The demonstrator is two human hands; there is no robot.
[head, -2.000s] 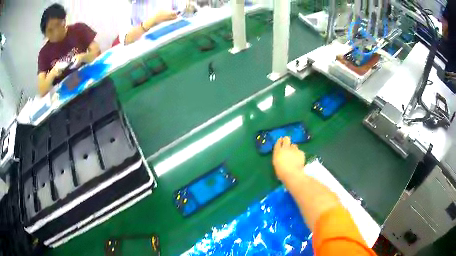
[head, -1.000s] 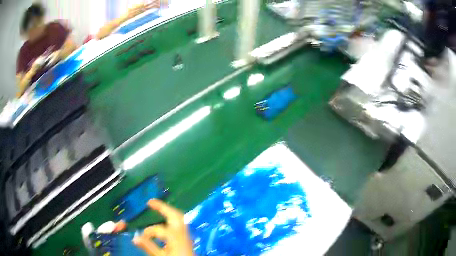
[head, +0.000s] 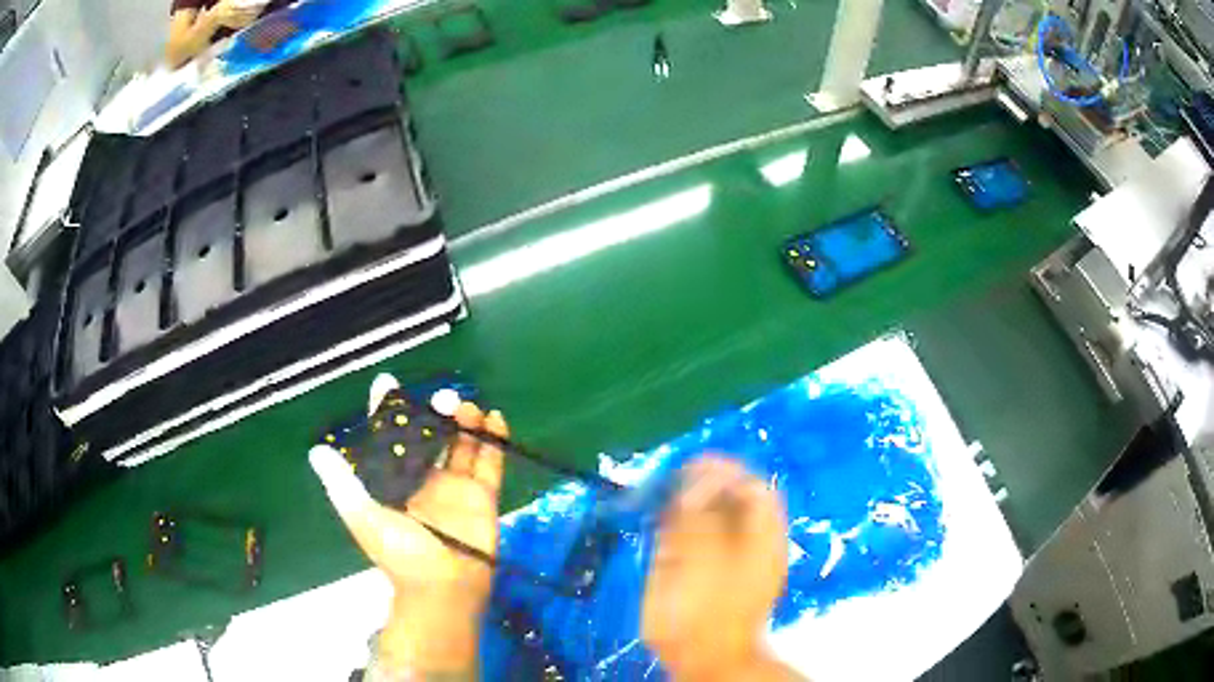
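My left hand, with white finger cots, holds a black phone middle frame by its gold-dotted end, above the near edge of the belt. Skin shows through the frame's opening. My right hand is blurred and closed at the frame's far end, over the peeled film pile. Blue film shows at its blurred fingertips, which are hard to make out. The blue pile lies on a white sheet. Part of another blue-filmed frame shows behind my left fingertips.
Two filmed frames lie on the green conveyor at right. Two film-free frames lie at lower left. Stacked black trays stand left. A machine with blue hoses is at upper right. A person's hand shows at upper left.
My right hand has moved away from my left hand, to the right. The frame has been lifted into clearer view in my left hand. The camera view has shifted.
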